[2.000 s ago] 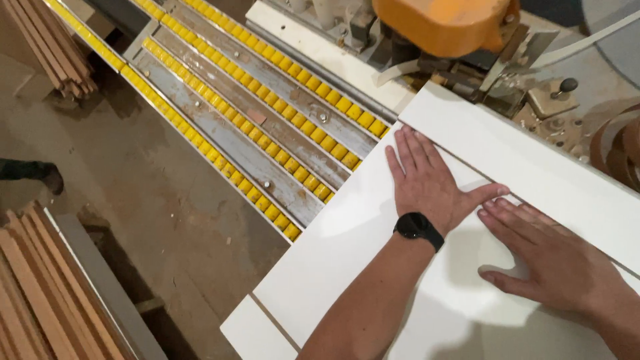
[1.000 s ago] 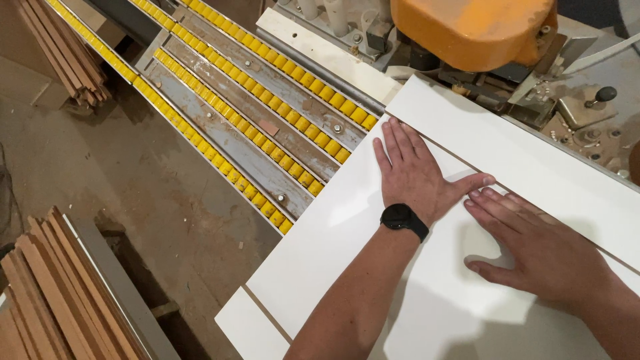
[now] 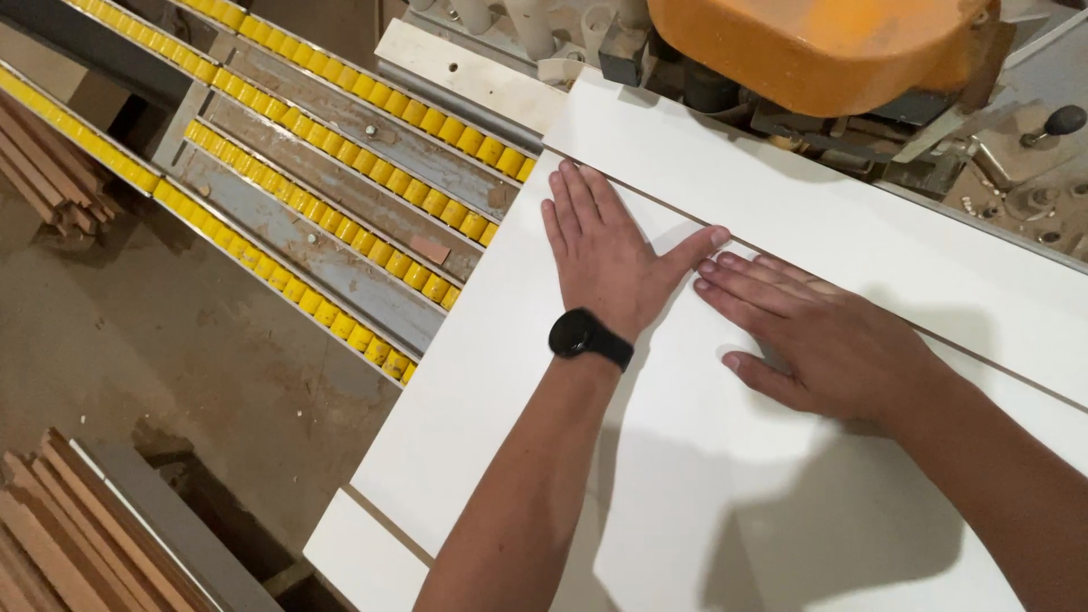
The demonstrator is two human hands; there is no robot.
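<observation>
A large white panel (image 3: 671,493) lies flat under both hands. My left hand (image 3: 603,246) rests palm down near its upper left corner, fingers apart, with a black watch (image 3: 586,336) on the wrist. To its right my right hand (image 3: 816,336) presses flat on the same panel, fingertips close to the left thumb. Both hands are beside a dark seam, beyond which a white strip (image 3: 816,204) runs along the machine. At the lower left another narrow white piece (image 3: 365,544) lies past a brownish gap. Neither hand grips anything.
Yellow roller tracks (image 3: 340,225) extend to the upper left from the panel's edge. An orange machine cover (image 3: 824,51) stands beyond the white strip, with a black knob (image 3: 1065,121) at its right. Stacked wooden strips (image 3: 59,544) are at lower left, others (image 3: 51,170) at upper left.
A dark leg and foot at the left edge two seconds ago are out of view now. Both hands stay flat on the panel; no clear shift against it shows.
</observation>
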